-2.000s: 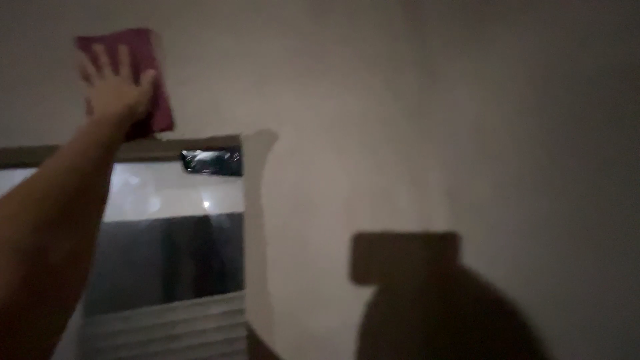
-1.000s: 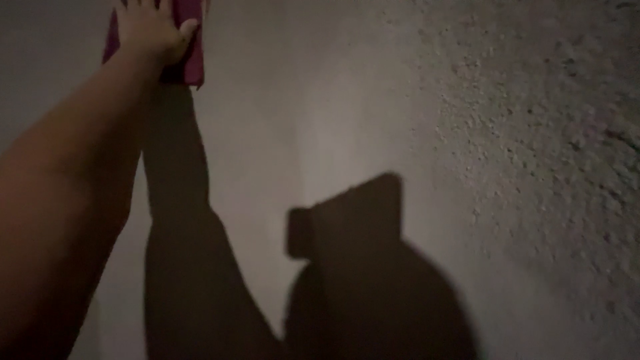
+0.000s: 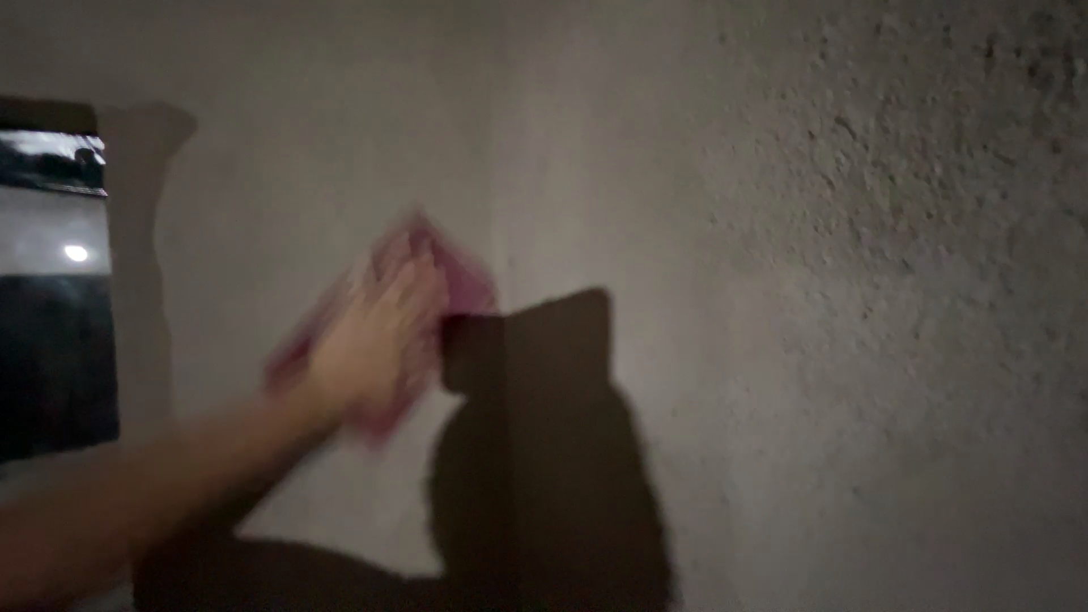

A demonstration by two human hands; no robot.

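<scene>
My left hand, blurred by motion, lies flat over a dark pink cloth against the plastered wall, left of the wall corner. The cloth shows on both sides of the hand, turned at a slant. The forearm comes in from the lower left. My right hand is not in view.
A window pane with a bright reflection and a dark glossy strip at its top stands at the left edge. The right wall has a rough, pitted surface. A dark shadow covers the lower middle.
My left hand and the pink cloth have moved down from high on the wall, and the cloth has turned to a slant. The view has shifted, with the window at the left edge again.
</scene>
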